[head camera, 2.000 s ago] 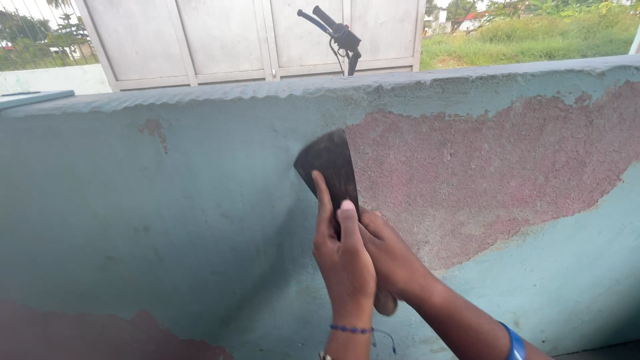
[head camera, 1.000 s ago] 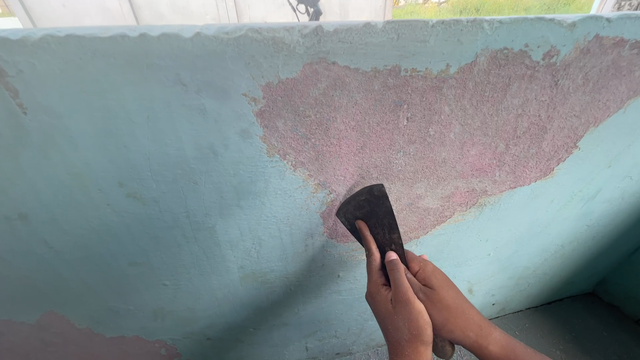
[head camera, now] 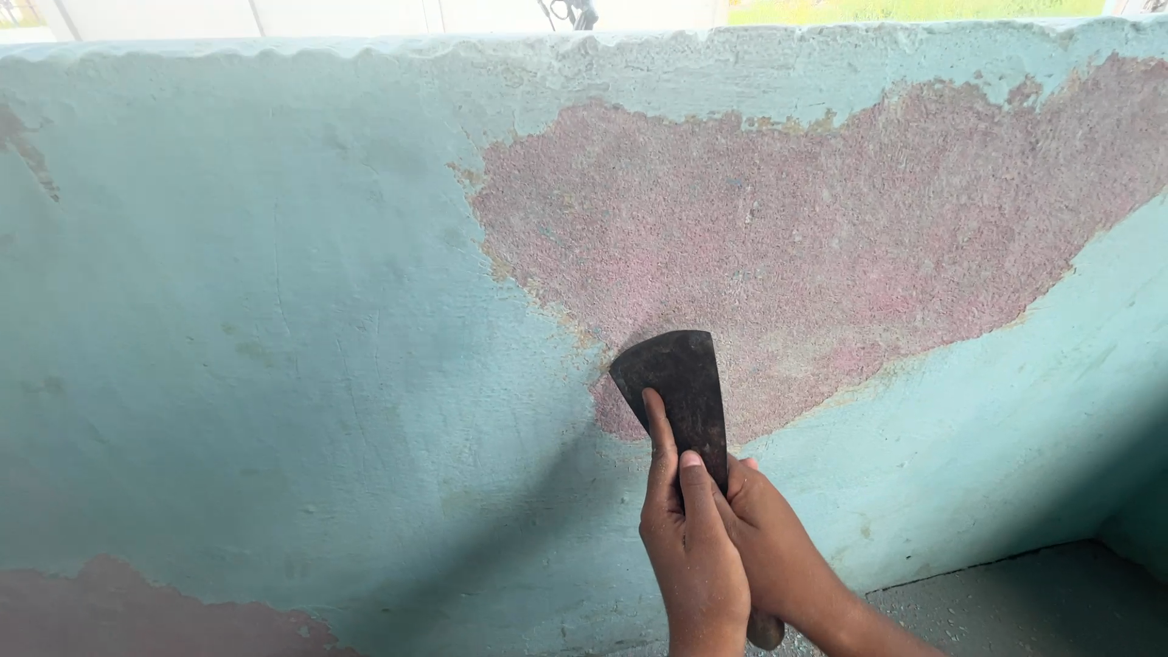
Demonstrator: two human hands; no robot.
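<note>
A dark metal scraper (head camera: 683,388) with a wide, curved blade is held with its edge up against a painted wall (head camera: 228,319). Both hands wrap its lower part. My left hand (head camera: 695,547) is in front, its index finger stretched along the blade and its thumb on the front. Behind it, my right hand (head camera: 776,538) grips the tool from the right. The rounded handle end (head camera: 765,630) sticks out below the hands. The blade lies at the lower left border of a rough pink patch (head camera: 776,228), where turquoise paint is gone.
The wall's uneven top edge (head camera: 365,55) runs across the view, with pale panels (head camera: 347,16), grass and part of a handlebar behind. Another pink patch (head camera: 137,616) shows at lower left. Light flakes lie on the grey floor (head camera: 1004,602) at lower right.
Two seconds ago the blade was on turquoise paint left of the large patch's upper part; now it is at that patch's lower left border. The view has tilted down. Both hands keep their grip.
</note>
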